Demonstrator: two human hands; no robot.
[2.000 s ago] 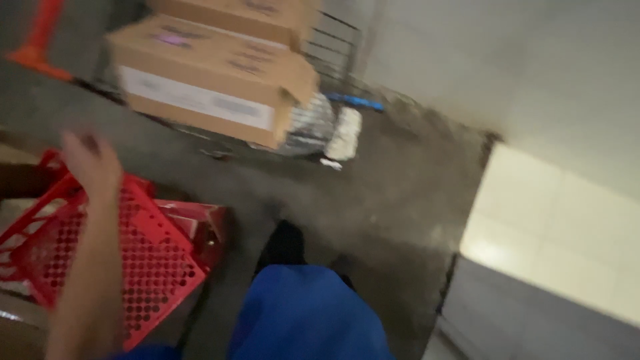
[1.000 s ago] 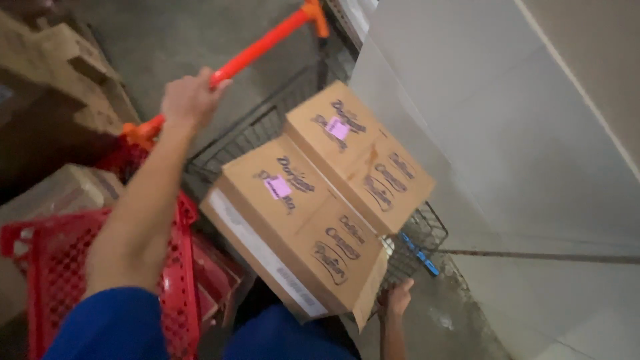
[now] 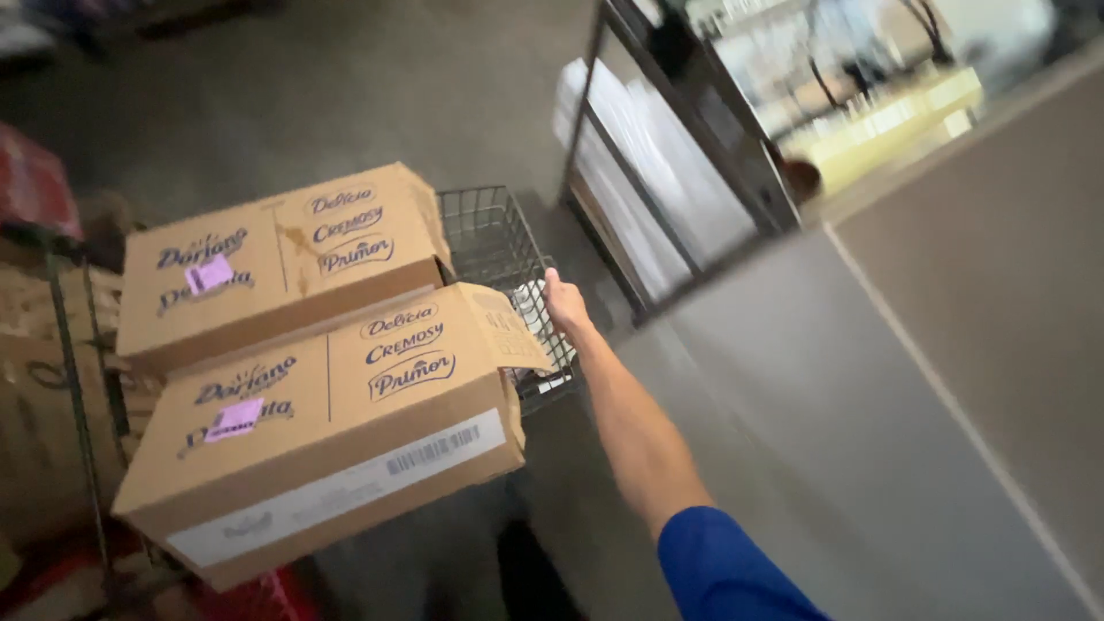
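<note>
My right hand is closed around the rim of a wire cart basket, its thumb on top. Two cardboard boxes sit side by side on the cart: the back box has a brown stain, and the front box has a raised flap beside my hand. Each carries a pink sticker and printed brand names. Whitish items show through the mesh below my hand. My left hand is out of view.
A dark metal frame with plastic-wrapped goods stands beyond the cart, next to a grey panel. At the left are more cardboard boxes and red plastic. Something red lies below the front box.
My left hand, on the orange cart handle one second ago, has left the view. The cart has turned in a large shift of view, while my right hand remains at its rim.
</note>
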